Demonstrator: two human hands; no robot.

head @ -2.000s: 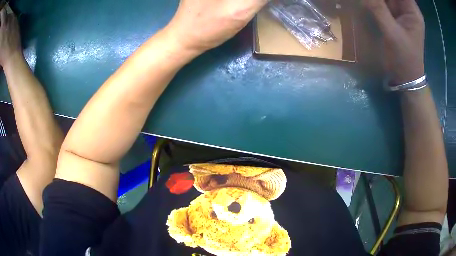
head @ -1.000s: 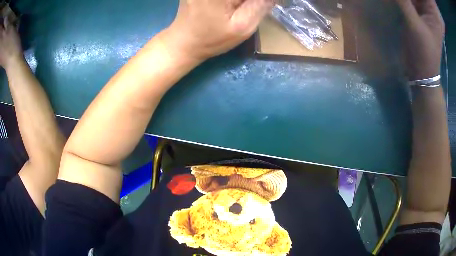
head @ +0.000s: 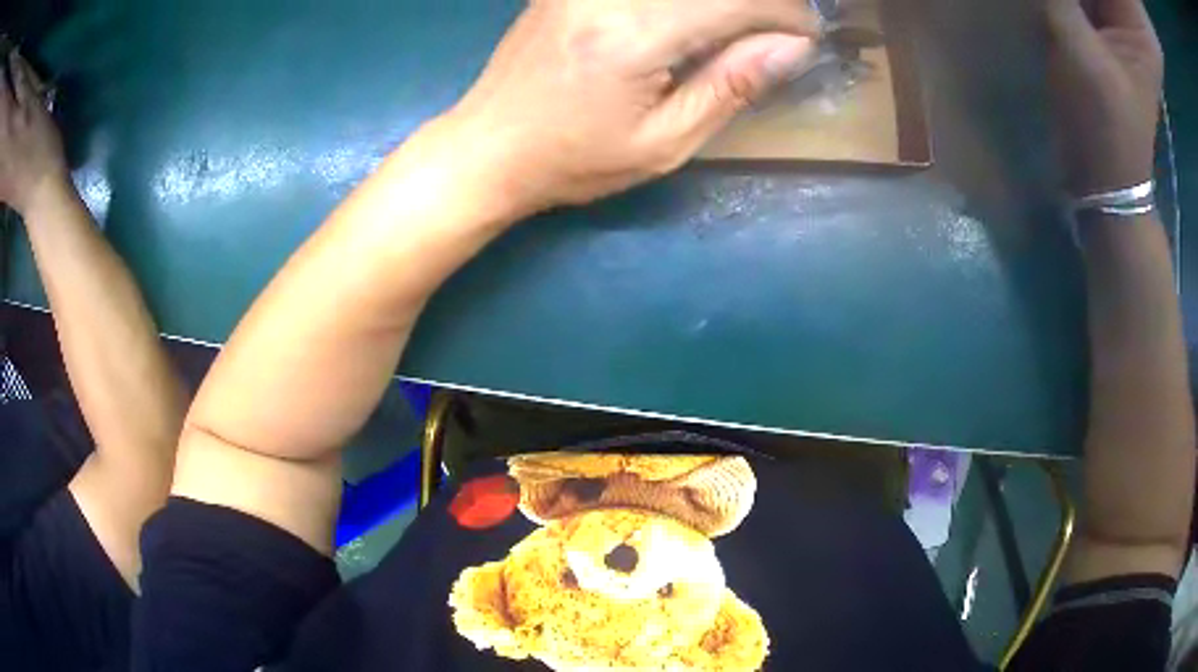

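A small open carton [head: 899, 99], brown inside with a dark rim, lies at the top of the picture. A shiny clear plastic bag [head: 845, 82] with something dark in it is in the carton, blurred. My left hand [head: 644, 99] reaches over the carton's left side, thumb and fingers closed on the bag's upper left end. The fingertips are partly cut off by the top edge. My right hand [head: 1110, 92] is to the right of the carton, apart from it. Its fingers are cut off by the top edge, so its hold cannot be told.
The glossy dark-green table [head: 736, 315] has a pale curved front edge. Another person's forearm and hand [head: 29, 151] rest on the table at the far left, by a small brownish item. Gold-coloured chair frames [head: 431, 446] show below the table edge.
My left hand has moved right and down over the carton and closed on the bag, now blurred. My right hand moved right, away from the carton, earlier on.
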